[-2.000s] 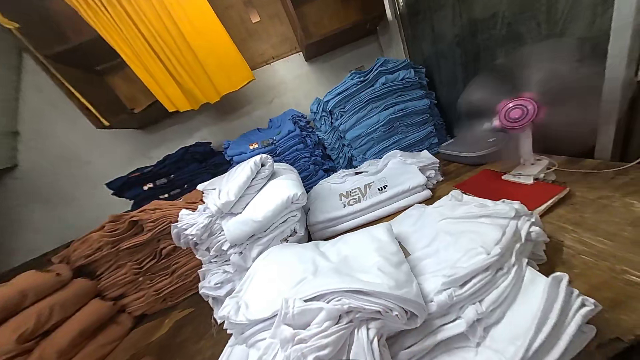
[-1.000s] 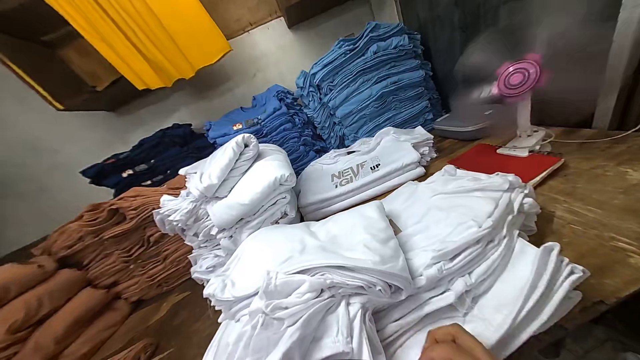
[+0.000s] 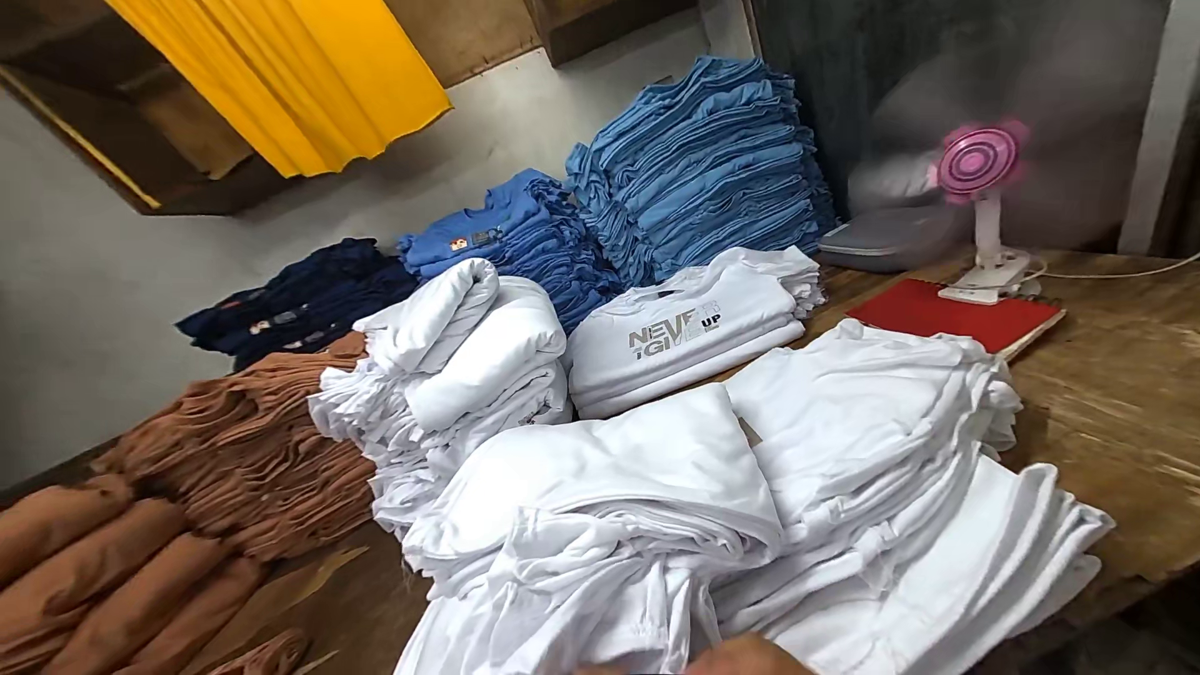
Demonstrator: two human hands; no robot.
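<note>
At the bottom edge, part of one hand (image 3: 745,656) shows against the front of the white shirts; which hand it is, and whether it grips cloth, I cannot tell. Above it lies a folded pile of white shirts (image 3: 600,469), partly over a second white stack (image 3: 862,412) on its right. A bundle of rolled white shirts (image 3: 492,347) rests on a ruffled white stack behind left. Beside that bundle are folded white shirts with printed lettering (image 3: 684,337).
Brown garments (image 3: 272,441) lie at left. Navy shirts (image 3: 300,300), blue shirts (image 3: 516,234) and a tall lighter-blue stack (image 3: 703,169) stand along the wall. A pink and white fan (image 3: 980,164) stands on a red notebook (image 3: 947,314) on the wooden table (image 3: 1116,403). Yellow cloth (image 3: 300,75) hangs above.
No hand showed in the oldest frame; part of one appeared at the bottom edge one second ago, and now it sits lower. The shirt stacks have not plainly moved.
</note>
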